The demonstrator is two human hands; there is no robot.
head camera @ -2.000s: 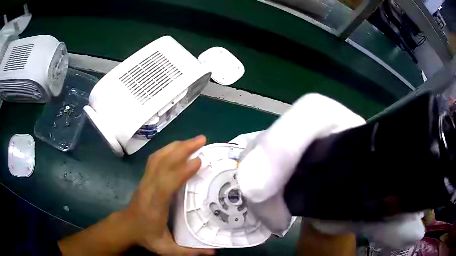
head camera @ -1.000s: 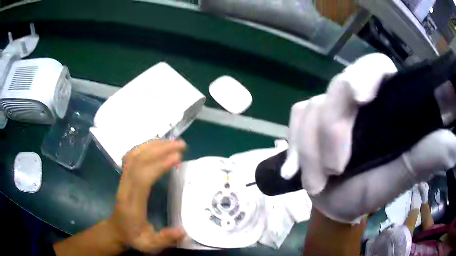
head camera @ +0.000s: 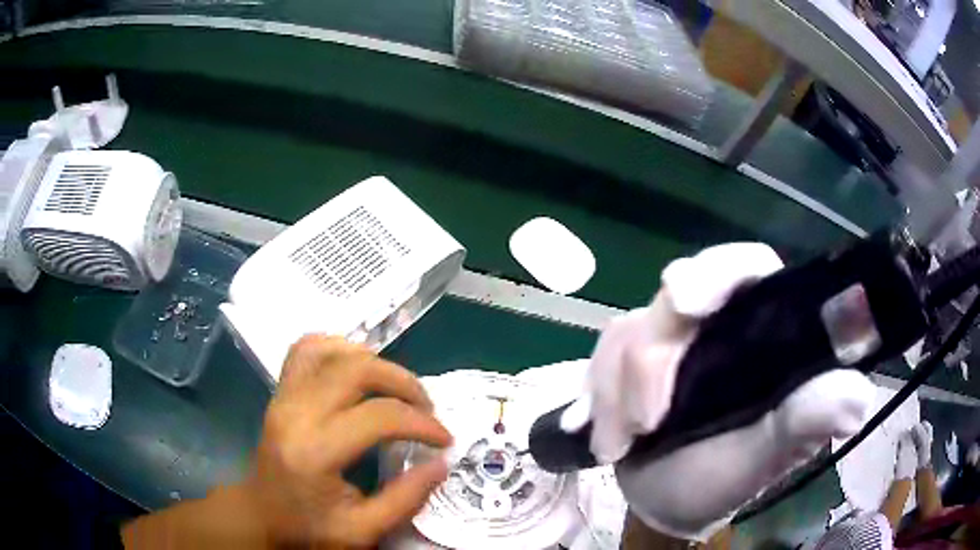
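Note:
A white rounded base part [head camera: 516, 516] lies open face up in front of me, showing a round centre with ring openings. My right hand [head camera: 666, 397], in a white glove, grips a black electric screwdriver [head camera: 752, 344], its tip pointing left just over the part. My bare left hand [head camera: 344, 451] is at the part's left edge, thumb and fingers curled close together over it. Whether the fingertips hold something small I cannot tell. A white vented housing [head camera: 349, 258] lies behind my left hand.
A clear screw tray [head camera: 177, 312] with small screws is at left, beside a white fan grille unit [head camera: 102, 220]. White cover plates lie on the bench [head camera: 81, 385] and by the belt [head camera: 552, 255]. Clear component trays [head camera: 580, 54] are beyond the belt. Another person's gloved hands [head camera: 913, 446] show at right.
The screwdriver first lifted away from the part to the right, then came lower again. My left hand moved off the part's edge and now curls its fingers over the left side.

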